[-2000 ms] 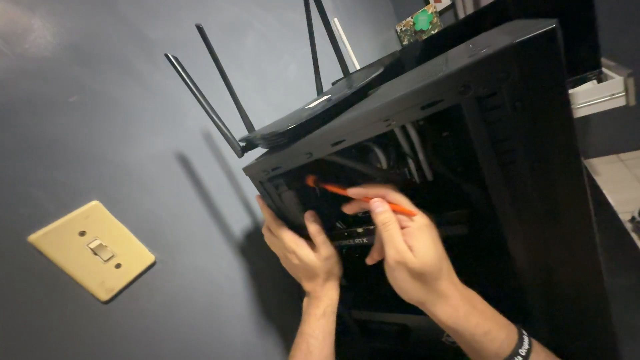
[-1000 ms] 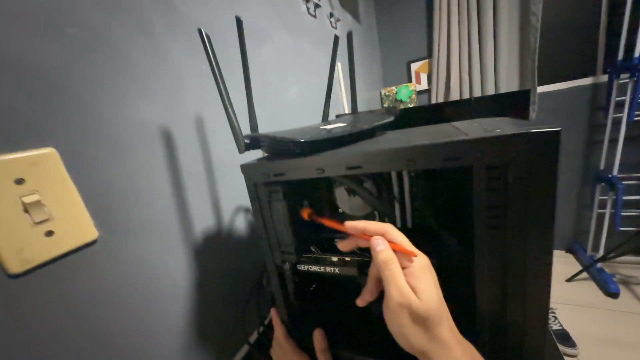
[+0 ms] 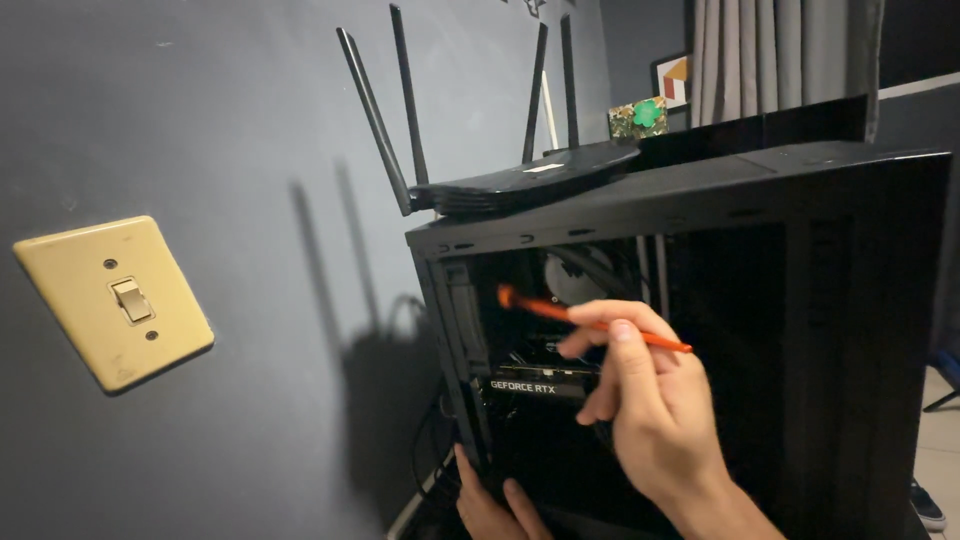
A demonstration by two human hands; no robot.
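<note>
My right hand [image 3: 645, 390] pinches an orange brush [image 3: 645, 337] by its handle, its blurred head pointing left inside the open side of a black computer case [image 3: 862, 315]. Below the brush lies a graphics card [image 3: 525, 388] marked GEFORCE RTX. A round light-coloured part, perhaps a cooler [image 3: 574, 274], shows behind the brush. At the lower left corner of the case, my left hand [image 3: 495, 502] rests against the frame's edge, thumb and fingers apart; its lower part is cut off by the view.
A black router [image 3: 525, 180] with upright antennas sits on top of the case. At the left, a grey wall [image 3: 225, 135] carries a beige light switch [image 3: 116, 304]. Dark cables [image 3: 424, 442] hang between wall and case. A shoe [image 3: 926, 510] is on the floor at right.
My left hand has moved down the case's rear edge from its higher place two seconds ago. The brush stays in my right hand inside the case. The view has tilted.
</note>
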